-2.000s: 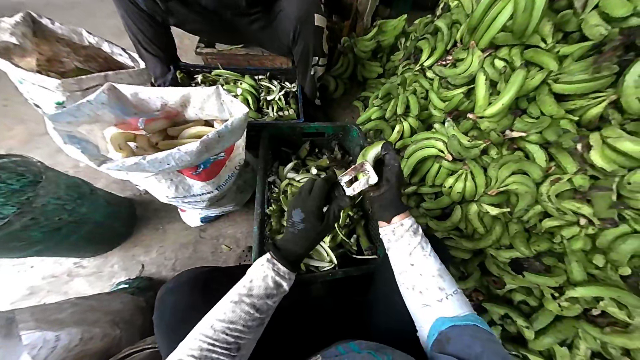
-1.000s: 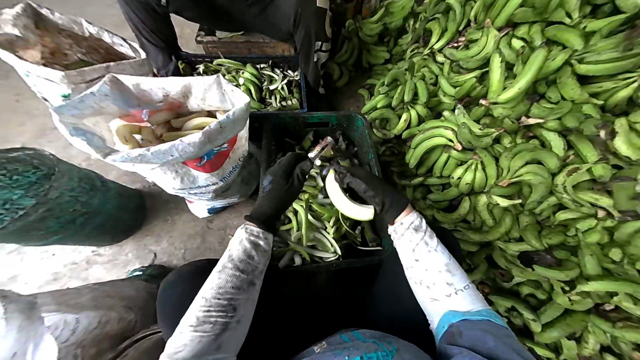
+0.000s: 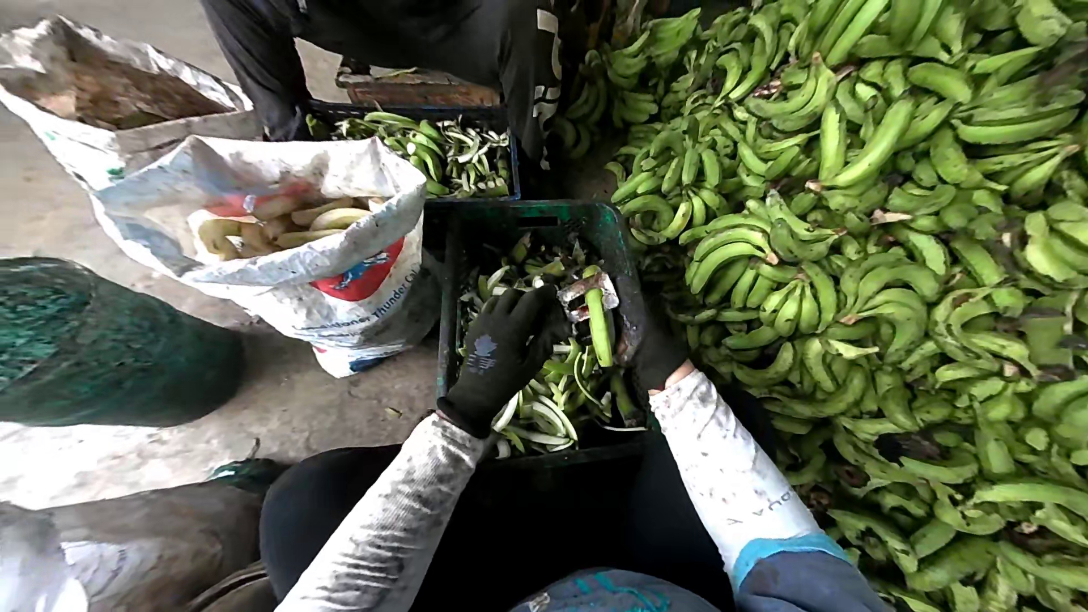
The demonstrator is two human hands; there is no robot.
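My left hand [image 3: 510, 348], in a black knit glove, is over the left part of a dark green plastic crate [image 3: 625, 246], its fingers closed at a small hand tool with a pale, rectangular head [image 3: 578, 293]. A narrow green piece, plantain or peel [image 3: 600, 331], lies across the tool's head and hangs down. My right hand [image 3: 659, 344], also black-gloved, is at the crate's right side, close to the tool; its fingers are blurred and partly hidden, and what it grips cannot be told. Green and whitish peel strips [image 3: 544, 416] lie in the crate below both hands.
A large heap of green plantains [image 3: 790, 314] spreads on the right. Left of the crate stands a woven sack [image 3: 399, 297] of peeled plantains [image 3: 297, 225], with another sack [image 3: 51, 144] behind. Ahead, a person in dark clothes [image 3: 408, 34] sits by a second crate [image 3: 514, 166]. A green container [image 3: 110, 340] stands left.
One second ago my right hand held a pale, peeled plantain over the crate; it does not show now. My hands have shifted, and a green piece now lies over the tool's head.
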